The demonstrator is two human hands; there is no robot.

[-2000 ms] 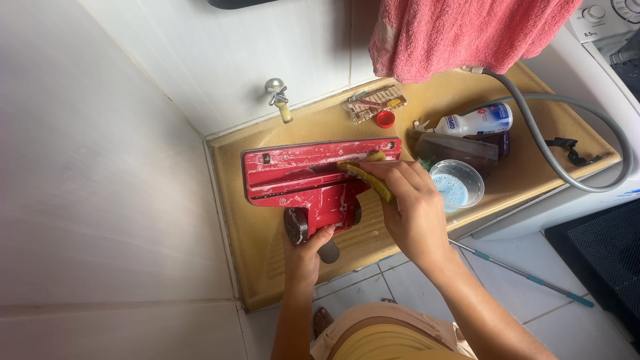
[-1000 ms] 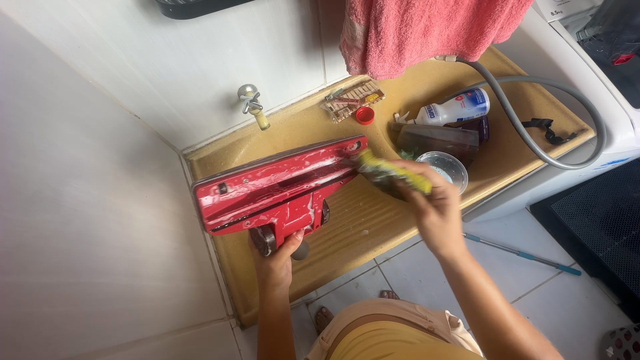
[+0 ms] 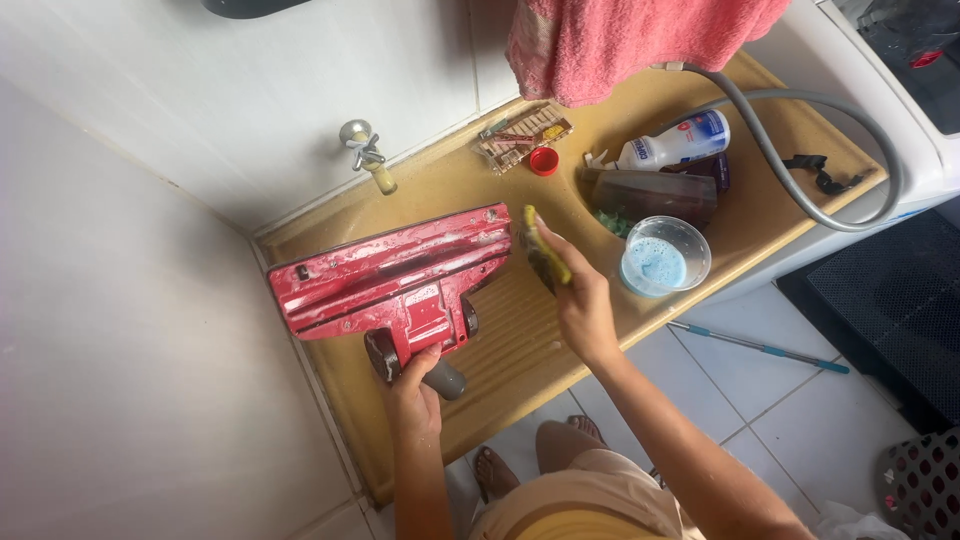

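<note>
My left hand [image 3: 416, 390] grips a red vacuum cleaner floor head [image 3: 427, 315] near its dark wheels and grey neck. Streaks of white foam lie on the red plastic, whose flat underside is turned up. To the right of it, my right hand [image 3: 585, 300] holds a yellow and dark scrubbing sponge [image 3: 546, 251], slightly blurred and apart from the floor head. A clear plastic tub [image 3: 667, 255] of foamy blue liquid stands just right of that hand. Both hands are over the ribbed part of a yellowish laundry sink [image 3: 517, 337].
A tap [image 3: 369, 154] juts from the tiled wall. Behind the tub, a white spray bottle [image 3: 675, 141] and a translucent container [image 3: 652, 195] lie in the basin. Near the wall are a red cap [image 3: 544, 161] and a clothespin pack [image 3: 525, 139]. A grey hose [image 3: 780, 165] loops at right below a pink towel [image 3: 637, 45].
The sponge was against the floor head's surface two seconds ago and is now off its right end. The floor head has tilted, its left end lower. The view has shifted somewhat.
</note>
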